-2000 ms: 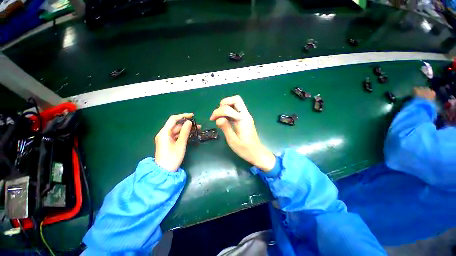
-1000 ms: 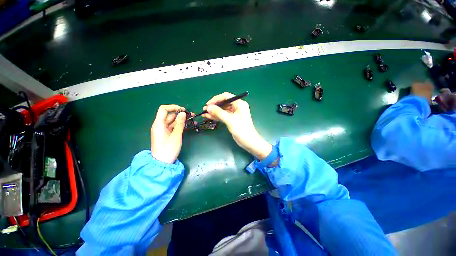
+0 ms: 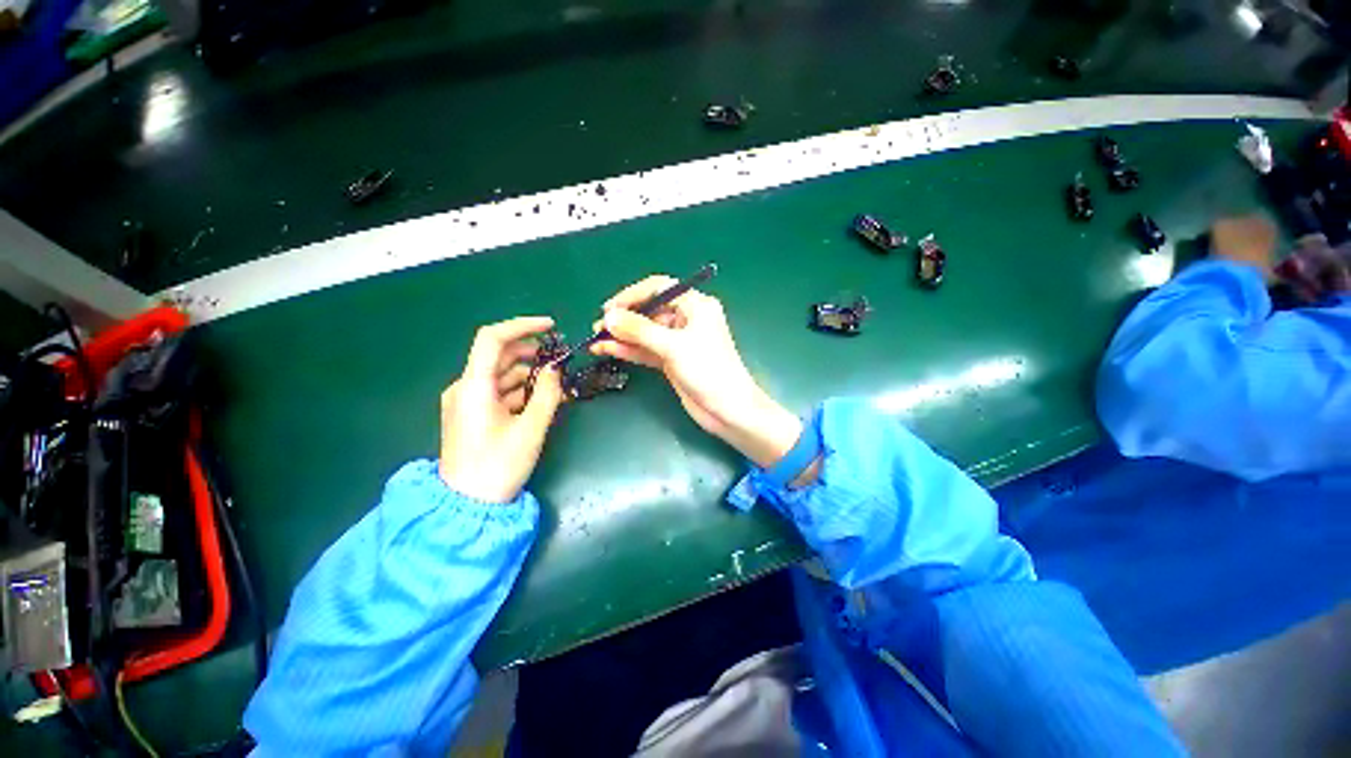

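My left hand (image 3: 496, 410), bare, pinches a small black electronic module (image 3: 553, 353) between thumb and fingers in front of me. My right hand (image 3: 674, 353), also bare, holds a thin dark pen-like tool (image 3: 662, 299) that slants down to the left, its tip at the module. The fingers partly hide the module. Another dark module piece (image 3: 600, 381) shows between and just below the hands; I cannot tell if it is joined to the held one. Three black modules (image 3: 839, 316) lie loosely on the green bench, right of my right hand.
A red bin (image 3: 219, 555) with black devices, cables and boards stands at the left. A white strip (image 3: 445, 237) with dark specks divides the bench from the belt, where spaced modules (image 3: 725, 114) lie. A neighbour's blue sleeve (image 3: 1222, 370) and hand are at right, near more modules (image 3: 1080, 199).
The dark tool now shows in my right hand; two seconds ago I could not see it. It stays at the module. The view has shifted, so the bench and belt sit slightly higher.
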